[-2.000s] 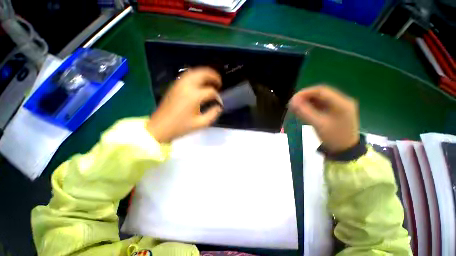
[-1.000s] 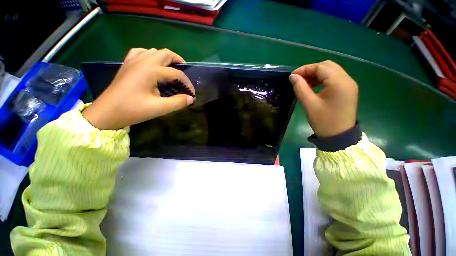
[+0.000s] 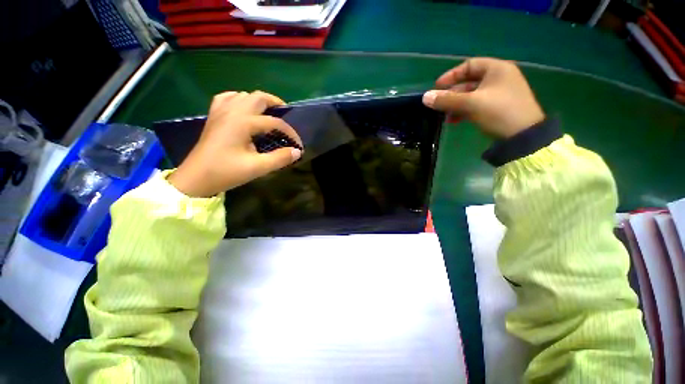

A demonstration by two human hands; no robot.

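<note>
An open laptop stands before me, its glossy dark screen [image 3: 375, 176] half upright and reflecting. A white foam sheet [image 3: 330, 307] covers its base; no keys show. My left hand [image 3: 244, 142] is at the screen's upper left and holds a small dark pad carrier sheet [image 3: 276, 140] with a grid of marks between thumb and fingers. My right hand [image 3: 488, 97] pinches the screen's top right corner with thumb and fingertips. Whether a small pad is between the fingertips cannot be told. Shiny clear film shows along the top edge.
A blue parts bin [image 3: 41, 217] with crinkled clear bags [image 3: 113, 150] sits at left on white paper sheets [image 3: 45, 289]. Stacked red trays [image 3: 248, 34] are behind at upper left. At right lie more white sheets [image 3: 484, 262] and upright-looking layered edges. Another red stack [image 3: 661, 49] is at far upper right.
Since two seconds ago, the screen stands more upright and my right hand has come onto its top right corner. My left hand, still with the carrier sheet, has moved left to the top edge.
</note>
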